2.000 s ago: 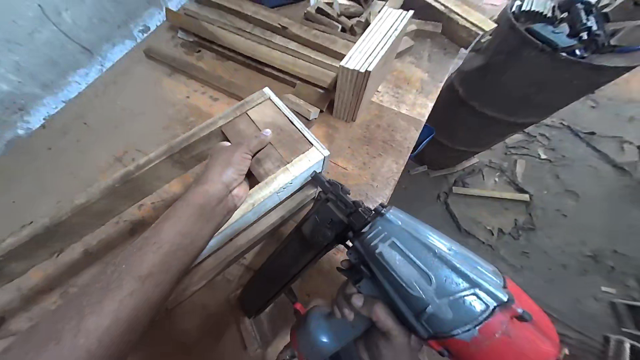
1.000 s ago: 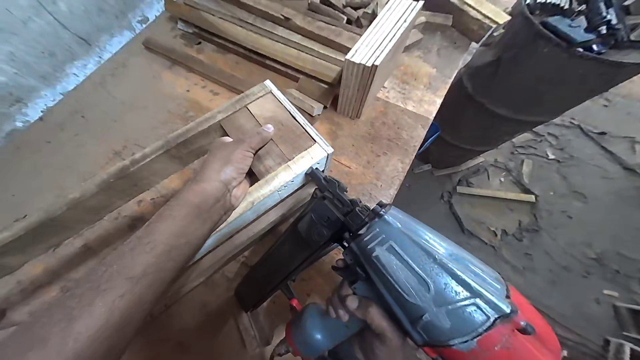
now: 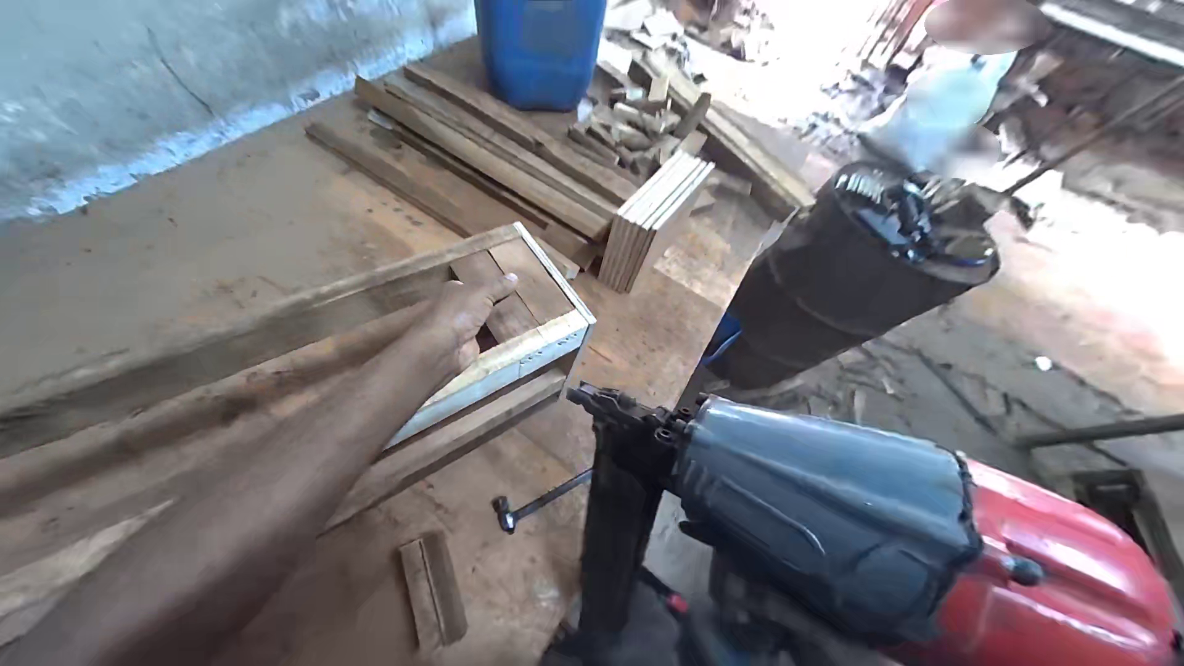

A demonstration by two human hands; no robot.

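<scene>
My left hand (image 3: 467,324) grips the near side rail of a long wooden frame (image 3: 546,339), its thumb over short boards inside the frame's end. A pneumatic nail gun (image 3: 823,499), grey and red with a black magazine, fills the lower right. My right hand (image 3: 777,620) is on its handle, dark, blurred and mostly hidden at the bottom edge. The gun's nose is close to the frame's near corner, a small gap apart from it. A hammer (image 3: 546,499) lies on the bench below the frame, its handle partly behind the magazine.
Beyond the frame are a stack of short boards (image 3: 655,217), long wooden strips (image 3: 499,153), offcuts (image 3: 638,125) and a blue plastic container (image 3: 541,46). A dark metal drum (image 3: 832,277) with items on top stands beside the bench. A person (image 3: 953,92) is at the back right.
The nail gun has moved away from the frame's corner, where its nose rested before. My left hand keeps its hold on the frame. The view has tilted up.
</scene>
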